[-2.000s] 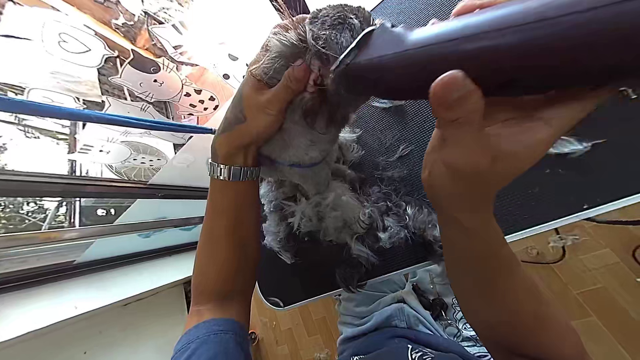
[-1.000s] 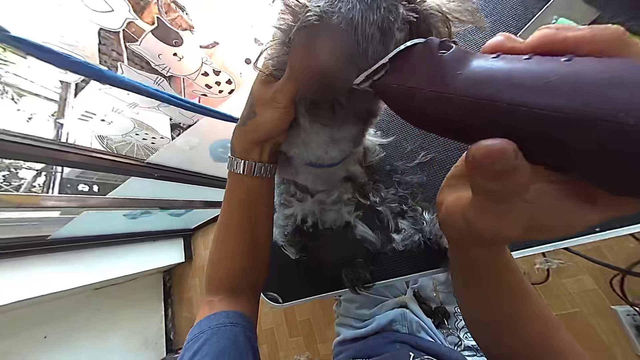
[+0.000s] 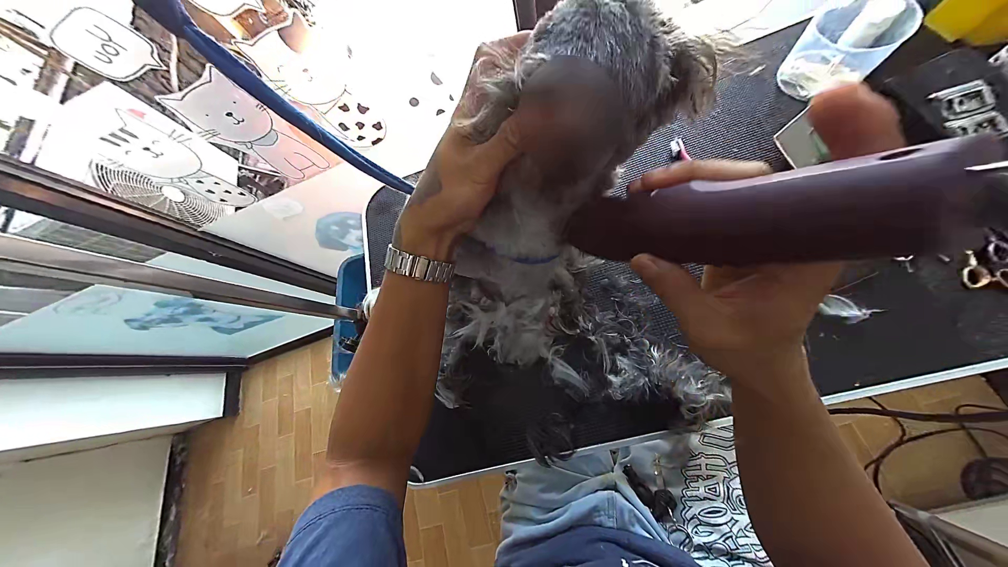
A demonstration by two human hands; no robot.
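A grey, shaggy dog [image 3: 614,47] stands or sits on a black grooming table [image 3: 504,433]; its face is blurred. With a metal watch at the wrist, my left hand [image 3: 465,165] holds the side of the dog's head and muzzle. My right hand [image 3: 740,307] grips a dark purple hair clipper [image 3: 772,209] from below, its front end by the dog's throat. Where the blade meets the coat cannot be seen. A thin blue band [image 3: 529,258] lies across the dog's neck or chest. Loose clumps of cut hair [image 3: 669,378] lie around and below the dog.
A blue leash or strap [image 3: 291,118] runs at upper left before a window with cat drawings. A clear plastic cup [image 3: 850,47], clipper blades [image 3: 969,106] and scissors [image 3: 976,272] lie on the right. Black cables [image 3: 906,417] hang beyond the table edge.
The clipper has moved from beside the dog's face down to its throat. My left hand stays on the dog's head. The view has shifted, showing more of the table's right side.
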